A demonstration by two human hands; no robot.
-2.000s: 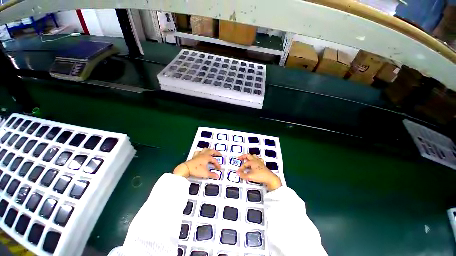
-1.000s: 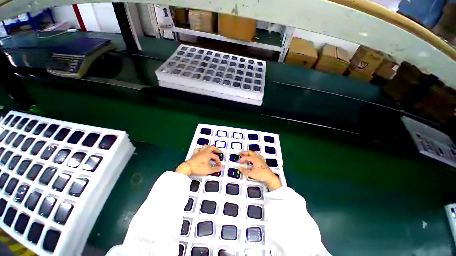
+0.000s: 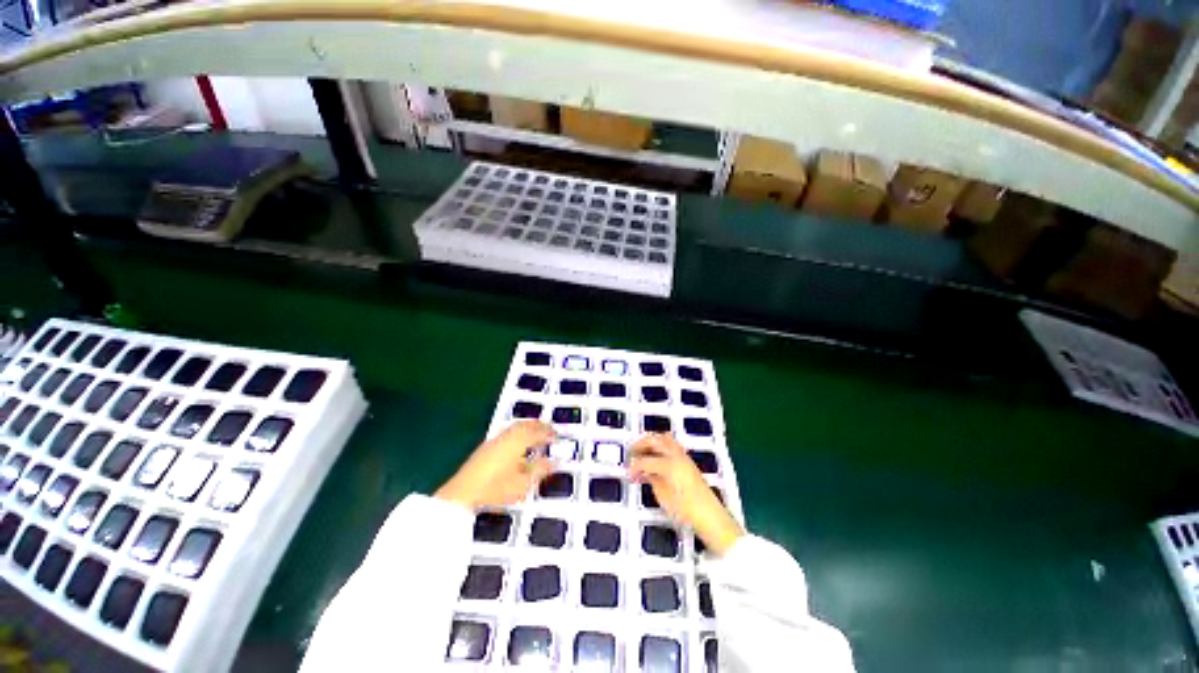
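Observation:
A white foam tray (image 3: 506, 510) lies on the green surface in front of me, with rows of black rounded-square watch bodies in its pockets. My left hand (image 3: 506, 463) rests over the tray's left side, fingertips at a lit watch screen (image 3: 563, 450). My right hand (image 3: 673, 476) is over the right side, fingertips beside another lit watch screen (image 3: 608, 452). Two more screens in the far row show white outlines. Both hands have spread, bent fingers and lift no unit. The white sleeves cover parts of the tray's near sides.
A stack of filled foam trays (image 3: 283, 480) stands at left, and another stack (image 3: 546, 267) stands at the back. A bench scale (image 3: 217, 195) is back left. A white foam sheet (image 3: 1104, 368) with dark pieces lies at right. An overhead shelf (image 3: 592, 82) crosses the top.
The two units between my fingertips now show white screens, while those in the second row have gone dark. My hands are slightly nearer to me, and the whole view has tilted up a little.

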